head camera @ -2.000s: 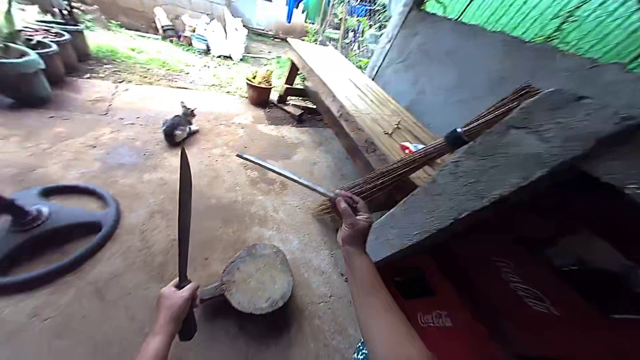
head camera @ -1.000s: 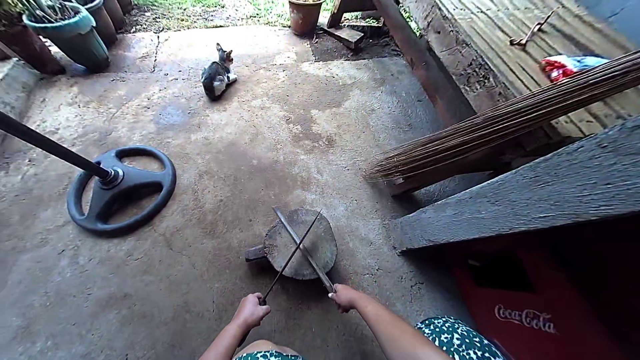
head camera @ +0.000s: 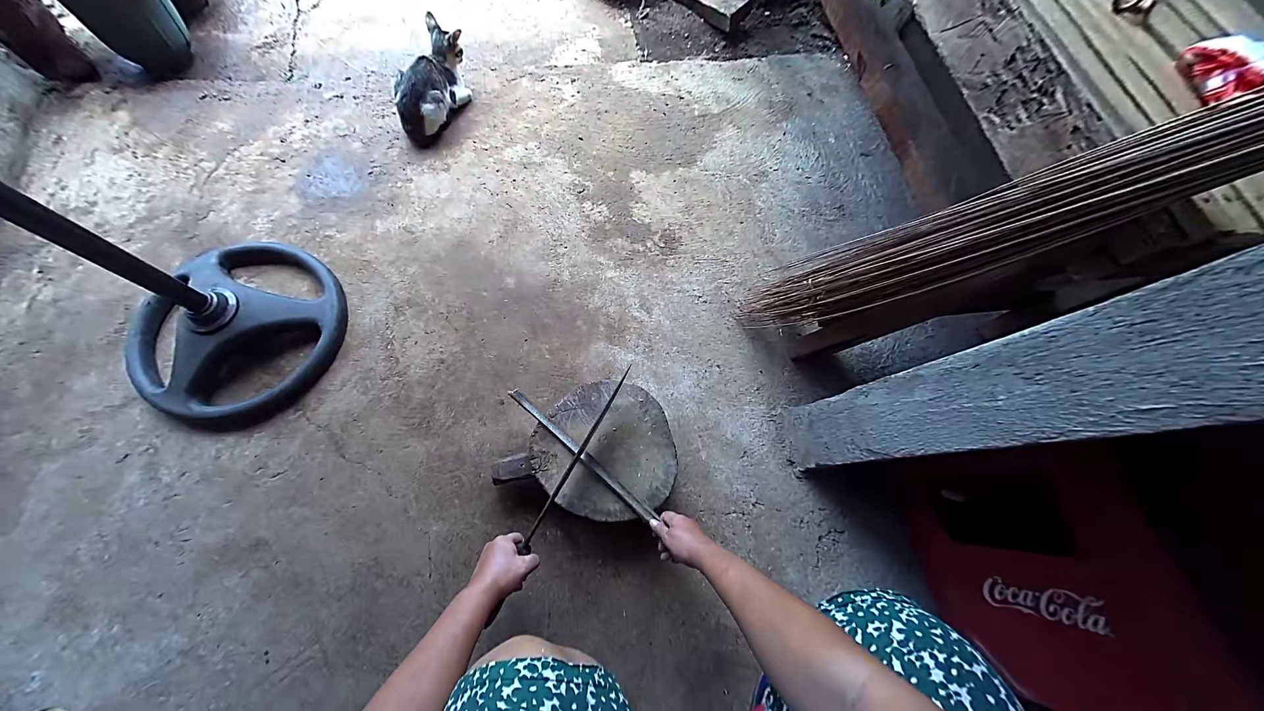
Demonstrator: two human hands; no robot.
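Observation:
My left hand (head camera: 506, 565) grips the handle of a long dark knife (head camera: 565, 476), whose thin blade slants up and to the right. In my right hand (head camera: 681, 539) is a narrow metal bar (head camera: 620, 489), possibly a file, slanting up and to the left. Blade and bar cross each other over a round wooden chopping block (head camera: 640, 444) that has a short stub handle on its left side. Whether the two metals touch cannot be told. My fingers hide most of the knife's handle.
A steering wheel on a dark pole (head camera: 183, 390) is at the left. A cat (head camera: 427, 99) lies on the concrete floor farther off. To the right are a stick broom (head camera: 987, 227), a wooden bench (head camera: 1086, 59), a grey concrete post (head camera: 1027, 370) and a red crate (head camera: 1037, 632).
The knife and the bar, apart and raised two seconds ago, have come together and now cross above the block. Both hands are lower. The view has tilted down.

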